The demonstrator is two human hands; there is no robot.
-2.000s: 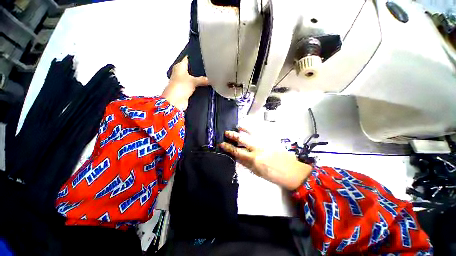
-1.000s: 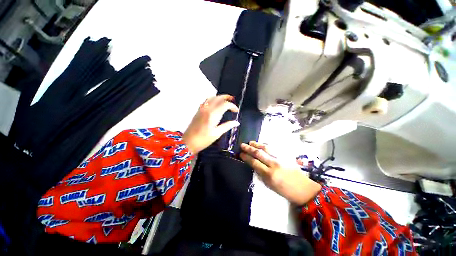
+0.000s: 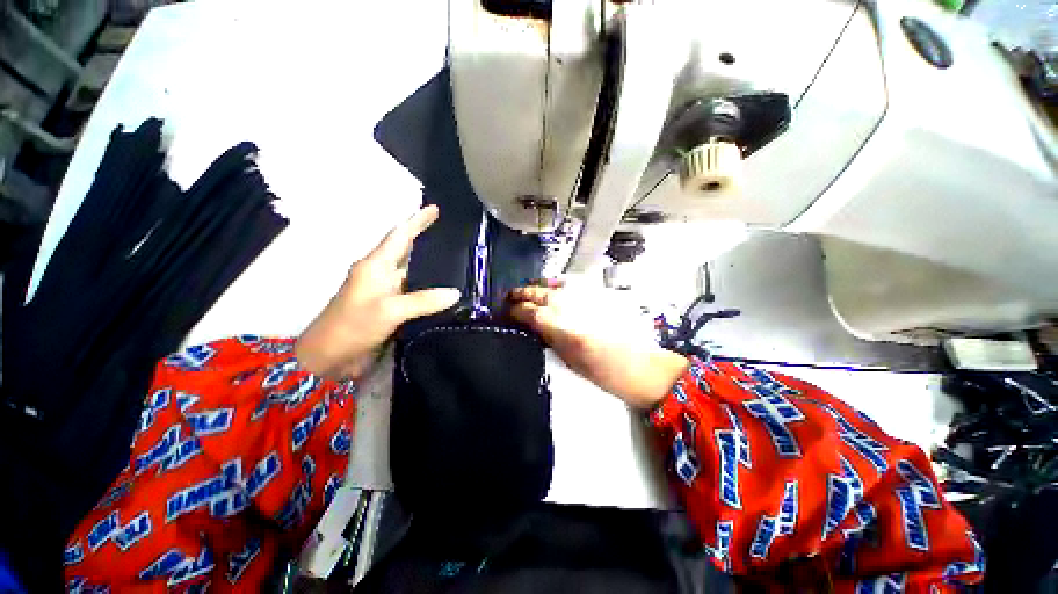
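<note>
The black zippered gusset strip (image 3: 446, 253) lies lengthwise left of and under the machine head, its pale zipper (image 3: 480, 261) running down its middle. A black rounded panel (image 3: 473, 418) with a pale stitch line along its top edge lies at the near end. My left hand (image 3: 377, 302) is spread at the strip's left edge, thumb at the zipper's near end. My right hand (image 3: 598, 337) lies flat with bent fingertips on the strip's right edge, just below the needle area. The presser foot (image 3: 559, 246) is partly hidden by glare.
The off-white sewing machine (image 3: 951, 174) fills the upper right. Black cut strips (image 3: 151, 250) lie at left on the white table (image 3: 308, 99). Dark thread snips (image 3: 690, 325) lie right of my right hand. A tangled black heap (image 3: 1004, 429) is at far right.
The view swung right and back. My left hand has moved off the zipper toward the strip's left edge and opened. The near panel's stitched top edge now shows clearly.
</note>
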